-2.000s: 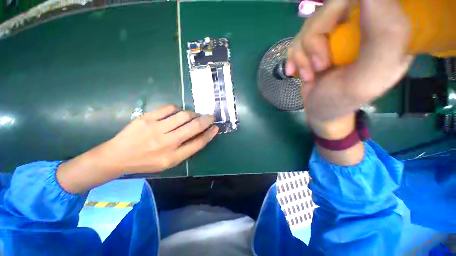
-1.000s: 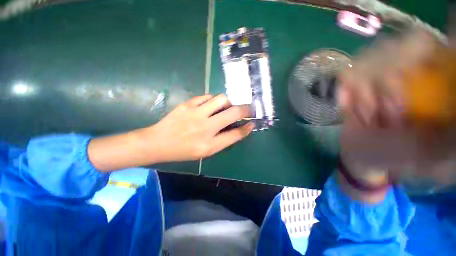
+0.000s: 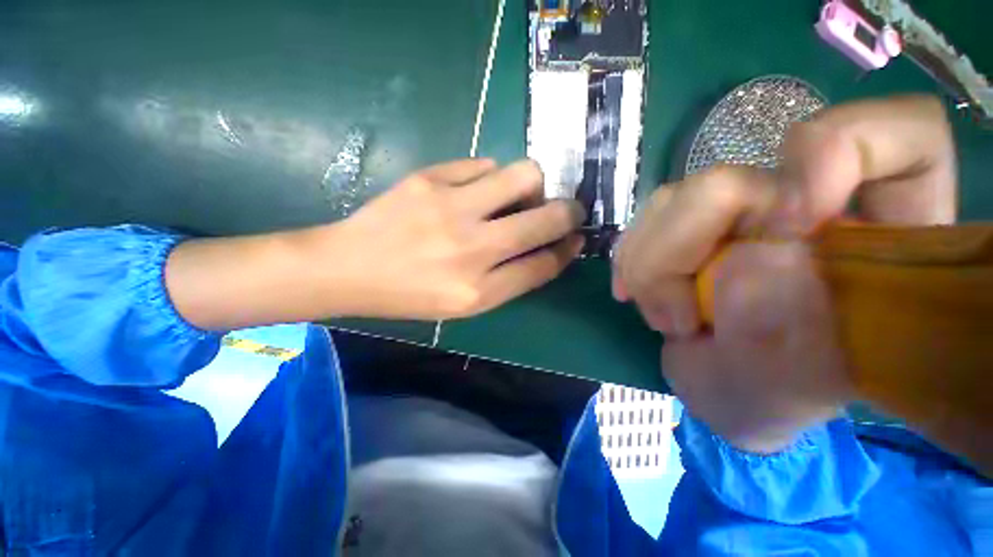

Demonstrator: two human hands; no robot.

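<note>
An open phone assembly (image 3: 561,120) lies flat on the green mat, dark at its top with a silvery-white middle and dark strips; its top edge is cut off by the picture. My left hand (image 3: 436,239) rests with its fingertips on the phone's lower end. My right hand (image 3: 740,272) is closed around the orange electric screwdriver (image 3: 915,316), just right of the phone's lower end. The screwdriver's tip and bit are hidden behind my fingers. The round grey screw tray (image 3: 751,125) glitters behind my right hand, partly covered by it.
A pink-and-white small device (image 3: 858,35) lies at the upper right beside the worn whitish ledge (image 3: 936,54). A pale seam (image 3: 487,82) runs along the green mat (image 3: 272,120) left of the phone. A white slotted rack (image 3: 635,430) shows below the bench edge.
My right hand with the screwdriver has moved left from the screw tray to beside the phone's lower end. The view has shifted. My left hand stays on the phone.
</note>
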